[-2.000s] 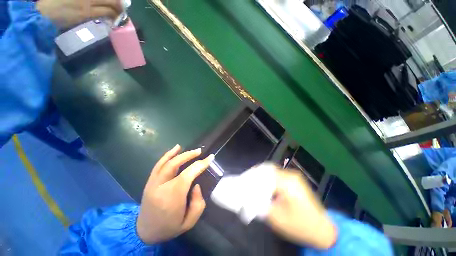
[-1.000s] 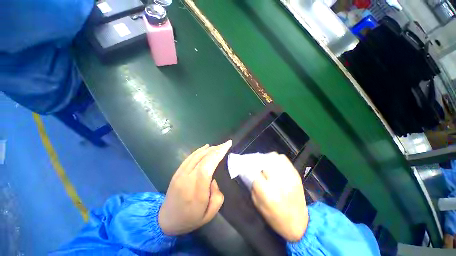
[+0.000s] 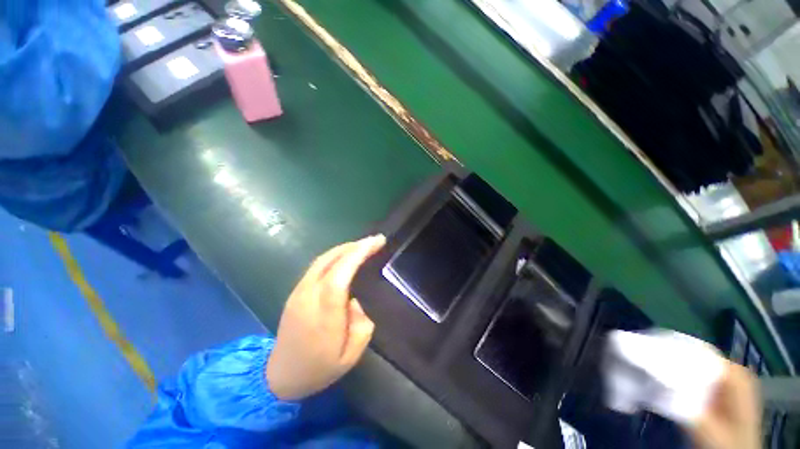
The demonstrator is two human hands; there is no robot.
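A matte black foam tray (image 3: pixel 412 338) lies on the dark green bench. It holds glossy black phones, screen up, side by side; the nearest to my left hand is a phone (image 3: pixel 443 256) with a bright lower edge. A second phone (image 3: pixel 526 331) lies to its right. My left hand (image 3: pixel 323 320) is bare, fingers together and slightly bent, at the tray's left edge, holding nothing. My right hand (image 3: pixel 732 408) is blurred at the lower right and grips a crumpled white wipe (image 3: pixel 662 373) over the right part of the tray, hiding some of it.
A pink pump bottle (image 3: pixel 250 81) stands at the upper left beside phones or trays with white labels (image 3: pixel 175 74). A person in a blue smock (image 3: pixel 53 79) is at the left. A chipped bench edge (image 3: pixel 377 88) borders the green belt (image 3: pixel 526 131). Black trays (image 3: pixel 662 105) are stacked beyond.
My right hand has moved right with the wipe, away from the first phone, uncovering two phones. My left hand stays near the tray's left edge. The view has shifted.
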